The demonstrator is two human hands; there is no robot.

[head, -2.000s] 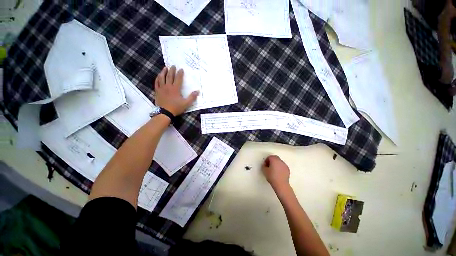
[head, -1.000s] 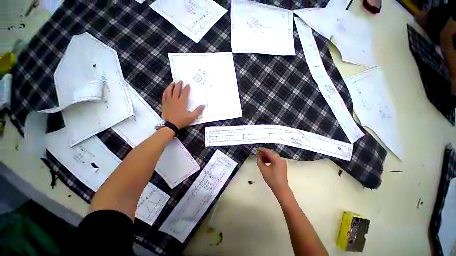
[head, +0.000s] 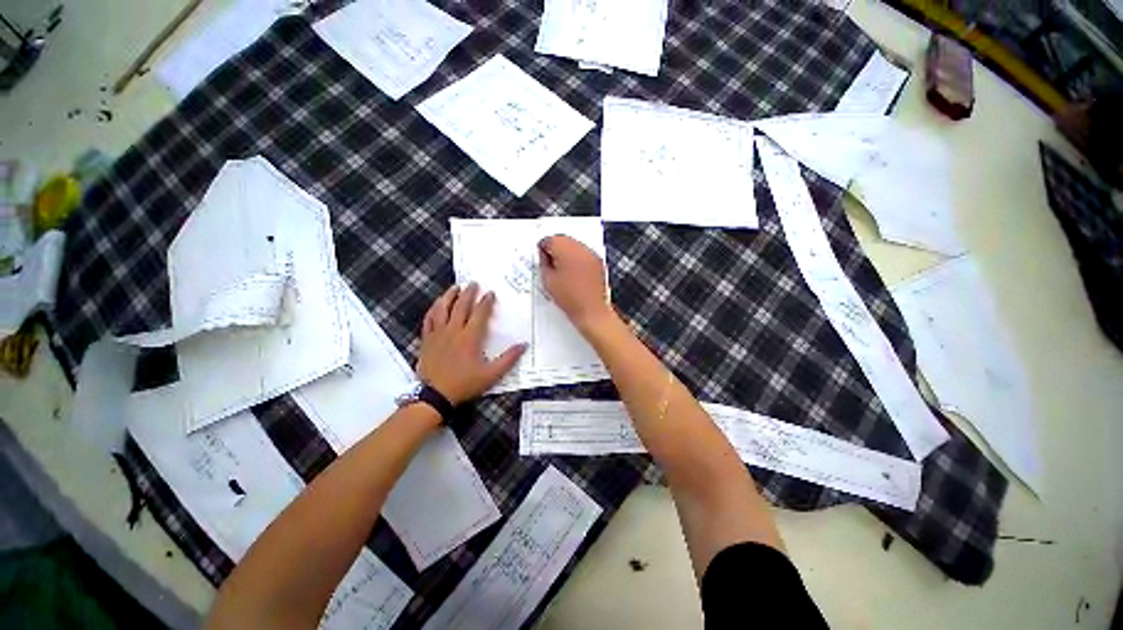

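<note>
A white square pattern piece [head: 505, 277] lies flat on the dark plaid fabric [head: 690, 289] in front of me. My left hand [head: 464, 347] is spread flat with its fingers on the piece's left side. My right hand [head: 574, 281] is over its upper right part, thumb and fingertips pinched together. Whether a pin is between the fingertips is too small to tell. A curved band pattern [head: 800, 452] lies below, partly hidden under my right forearm. My left wrist wears a dark band.
More square patterns [head: 679, 164] lie beyond. A long diagonal strip [head: 850, 308] and wide curved pieces [head: 973, 369] are at right. A large pointed piece [head: 246, 345] with curled paper is at left. A reddish block [head: 949, 76] sits at the far right. Another person's hand shows at the right edge.
My right hand has moved from the near cloth edge up onto the square piece. My left hand still rests on it. The view has shifted, showing more of the far cloth; the yellow box is out of view.
</note>
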